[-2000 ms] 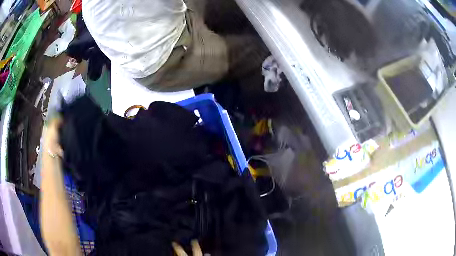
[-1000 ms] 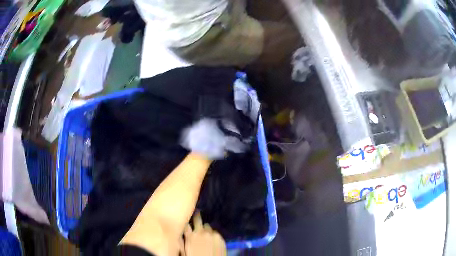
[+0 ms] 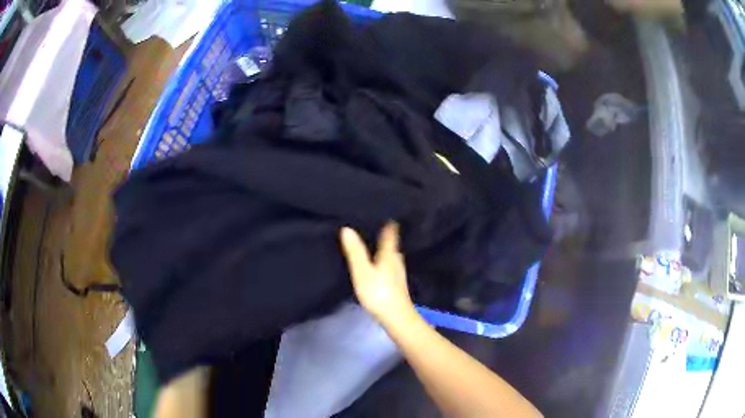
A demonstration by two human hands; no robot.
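A large black cloth (image 3: 245, 245) is spread over the heap in the blue basket (image 3: 523, 306) and hangs past its near left side. My right hand (image 3: 377, 273) reaches in from the lower right and lies against the cloth, thumb and a finger spread apart. My left hand (image 3: 184, 393) is at the bottom left edge, blurred and cut off; its fingers are hidden at the cloth's lower edge, so its grip cannot be told. Light grey cloth pieces (image 3: 474, 122) lie at the basket's right side. A small yellowish strip (image 3: 446, 162) shows on the black cloth.
A pale grey-white surface (image 3: 327, 363) shows below the cloth. Brown floor (image 3: 49, 277) is at left, with a pinkish cloth (image 3: 49, 82) hanging above it. At right are a table edge (image 3: 663, 147) and printed tape (image 3: 674, 335). A blurred person's part shows at top right.
The view has shifted, so the basket appears higher and further right. The black cloth now spreads towards the lower left. My left arm has moved from over the basket to the bottom left.
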